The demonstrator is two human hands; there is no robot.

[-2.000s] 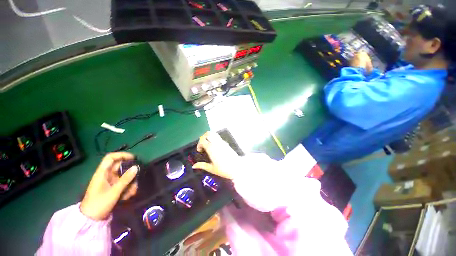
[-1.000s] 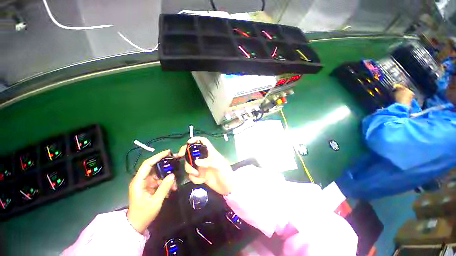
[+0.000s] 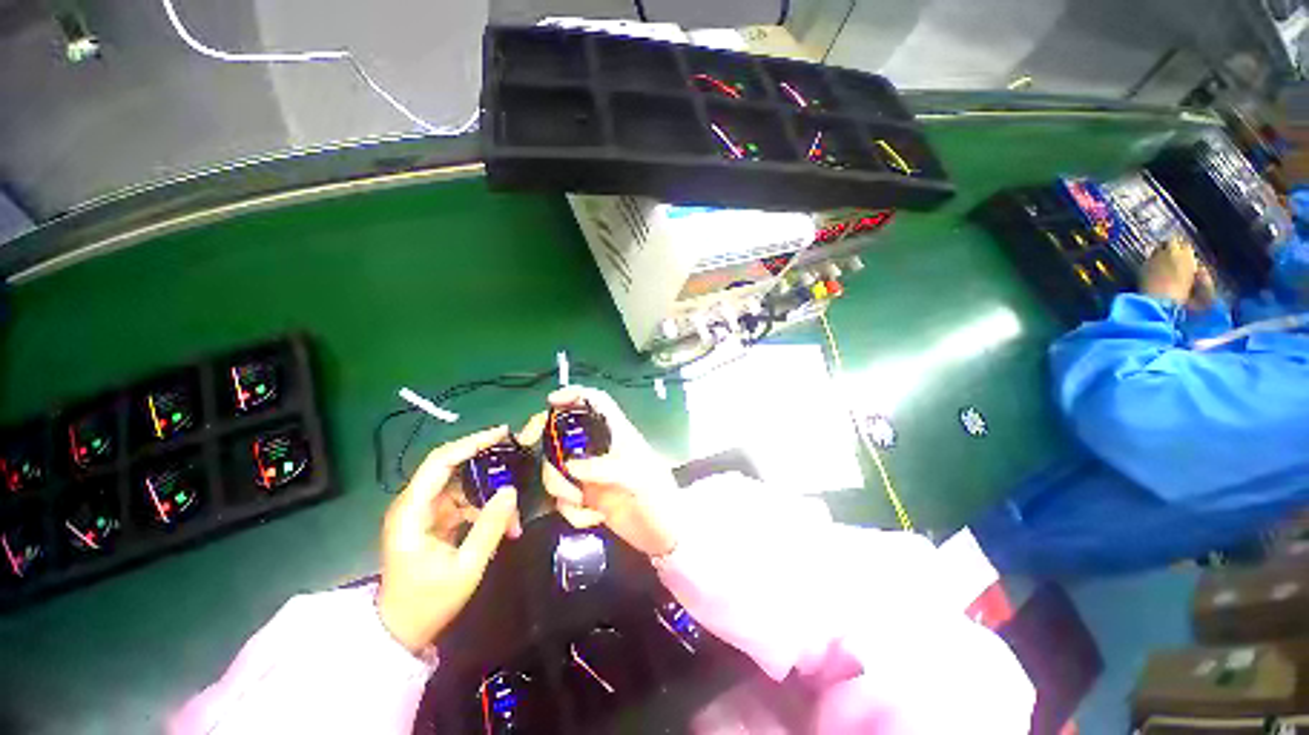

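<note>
My left hand holds a small black watch body, its lit face up with blue marks, thumb at its lower edge. My right hand holds a second watch body with red and blue marks. The two units are side by side above the near black tray. That tray holds several units, one with a whitish face and others with blue or red marks. Part of the tray is hidden under my hands and sleeves.
Left tray holds units glowing red and green. A raised tray rests on the power supply. Thin black cables and white paper lie behind my hands. Small discs lie right of a yellow cord. A blue-sleeved person works at right.
Since two seconds ago, both hands have come together and each has lifted a lit unit above the tray. Over the last second they barely moved; the view shifted slightly.
</note>
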